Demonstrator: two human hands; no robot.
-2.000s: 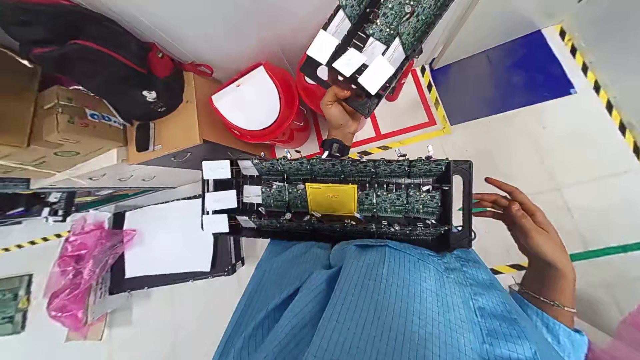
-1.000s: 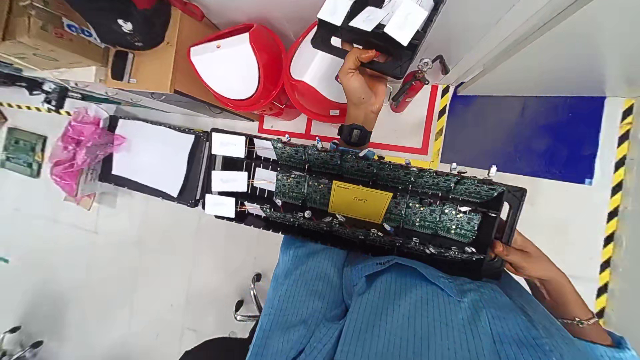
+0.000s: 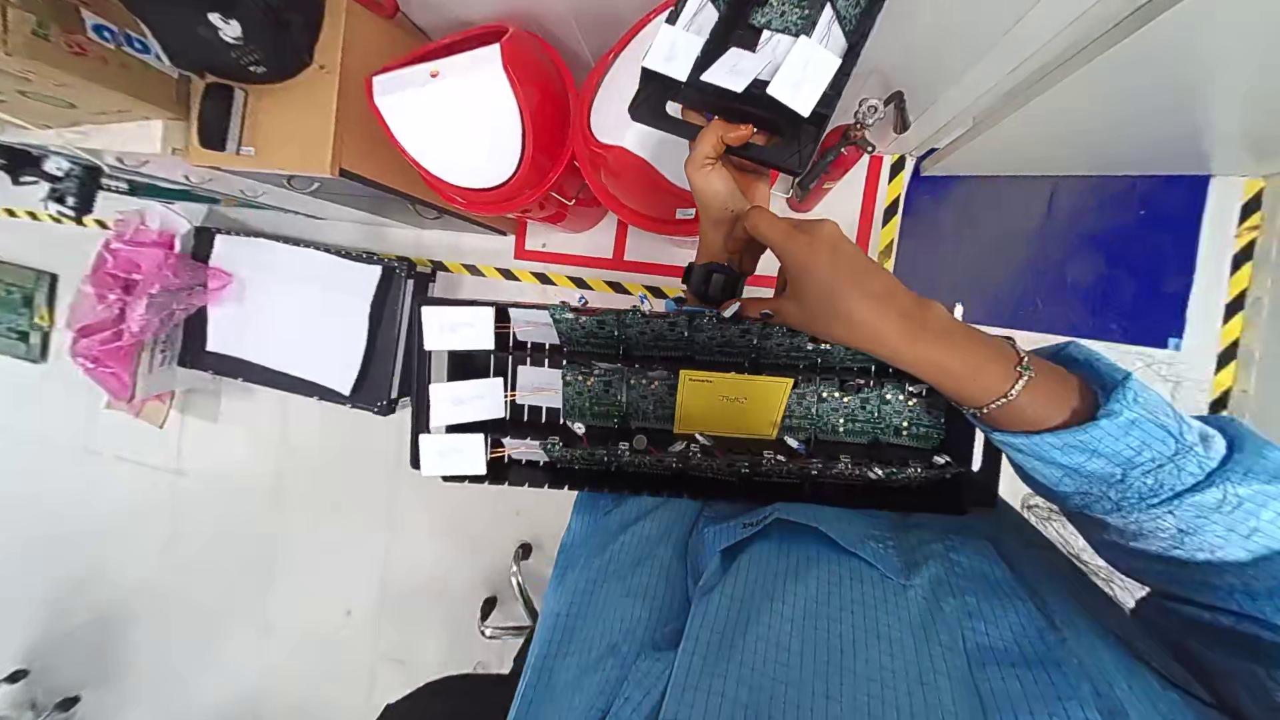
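Observation:
My left hand (image 3: pixel 727 180) grips the end handle of a black rack (image 3: pixel 800 140) at the top; this rack holds green circuit boards and white tags. My right hand (image 3: pixel 808 262) reaches across to my left wrist, beside the black wristwatch (image 3: pixel 712 284); its fingertips are partly hidden. In front of my torso lies a long black rack (image 3: pixel 700 492) with rows of circuit boards (image 3: pixel 880 412), white tags (image 3: pixel 467 401) at its left end and a yellow card (image 3: pixel 733 404) on the middle row. My left forearm is hidden by this rack.
Red bins (image 3: pixel 555 110) and a fire extinguisher (image 3: pixel 830 168) stand beyond the racks. At left are a black rack with white paper (image 3: pixel 290 310), pink plastic wrap (image 3: pixel 140 300), cardboard boxes (image 3: pixel 80 70) and a black bag (image 3: pixel 235 35). A chair leg (image 3: pixel 518 590) shows below.
My right hand has left the right end of the long rack and moved across to my left wrist. My left hand still holds the upper rack.

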